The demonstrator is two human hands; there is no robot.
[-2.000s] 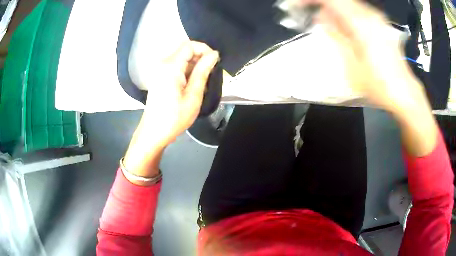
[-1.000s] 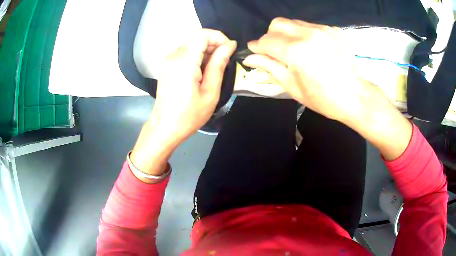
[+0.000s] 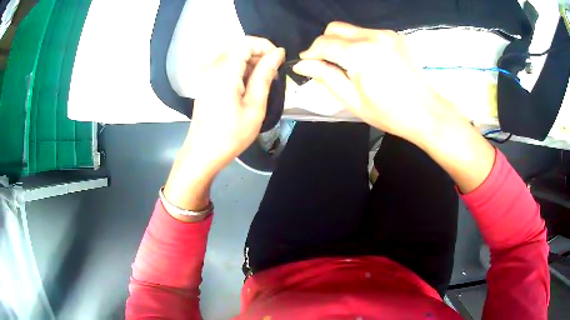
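Observation:
A large black fabric bag body (image 3: 375,14) lies on the white table at the top of the view, with a pale zip line along its near edge. A black strap (image 3: 164,69) loops at the left. My left hand (image 3: 234,94) pinches the black strap end (image 3: 275,103), which hangs over the table's near edge. My right hand (image 3: 375,75) is close beside it, fingertips together at a small dark piece (image 3: 299,76) by the strap end. What else the right palm holds is hidden.
The white table (image 3: 119,62) has its near edge below my hands. A green crate (image 3: 59,112) stands at the left. A round wastebasket (image 3: 265,150) is under the edge. A blue cord (image 3: 469,68) and black band (image 3: 531,106) lie at the right.
My right hand has come from the upper right to my left hand, and its fingers have closed at the strap end. My left hand has shifted slightly and keeps its grip.

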